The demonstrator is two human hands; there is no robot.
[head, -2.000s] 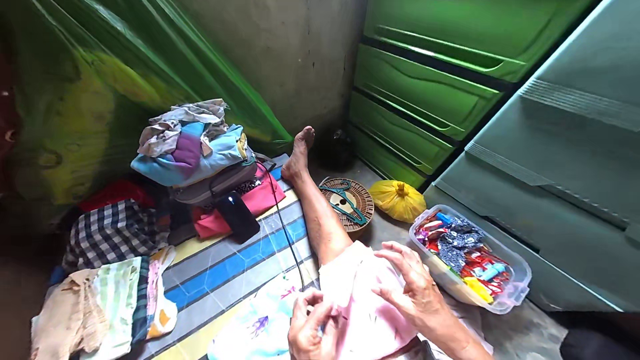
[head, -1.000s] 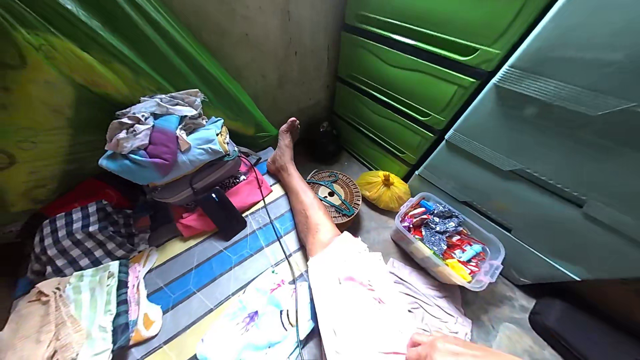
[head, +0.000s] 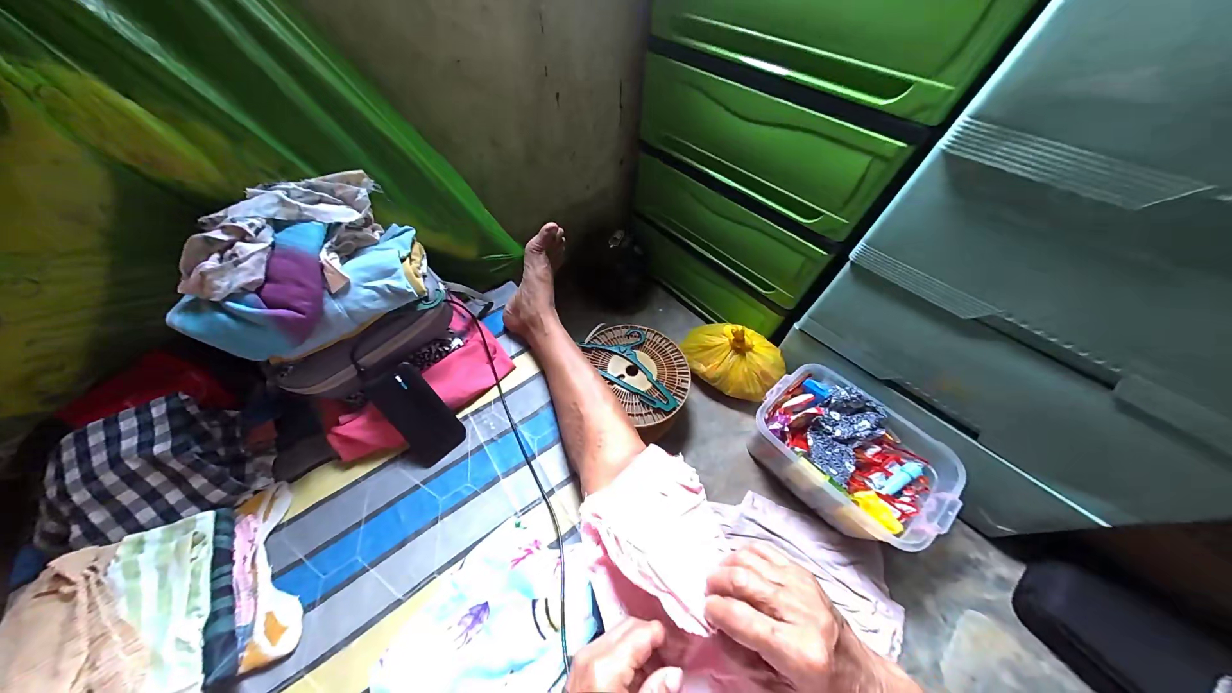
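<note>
Pale pink cloth [head: 659, 539] lies bunched over my outstretched leg [head: 582, 414]. My right hand [head: 775, 616] grips a fold of it, the fingers curled into the fabric. Beside it at the bottom edge, my left hand [head: 626, 659] has bent fingers at the same cloth; its hold is partly cut off by the frame. White fabric with purple and pink prints [head: 481, 616] lies to the left, crossed by a dark cable [head: 529, 452]. More pale pink cloth [head: 818, 549] rests on the floor beyond my right hand.
A striped mat [head: 385, 539] carries folded clothes [head: 164, 597], a black power bank or phone [head: 414, 414] and a clothes pile [head: 308, 289]. Right of my leg are a round woven item with a hanger [head: 640, 356], a yellow bag [head: 736, 361], a plastic box [head: 938, 481] and green drawers [head: 770, 164].
Both hands were raised over the pink cloth two seconds ago. One second ago only part of one hand showed at the bottom edge. Now both are at the cloth, my right hand gripping a fold.
</note>
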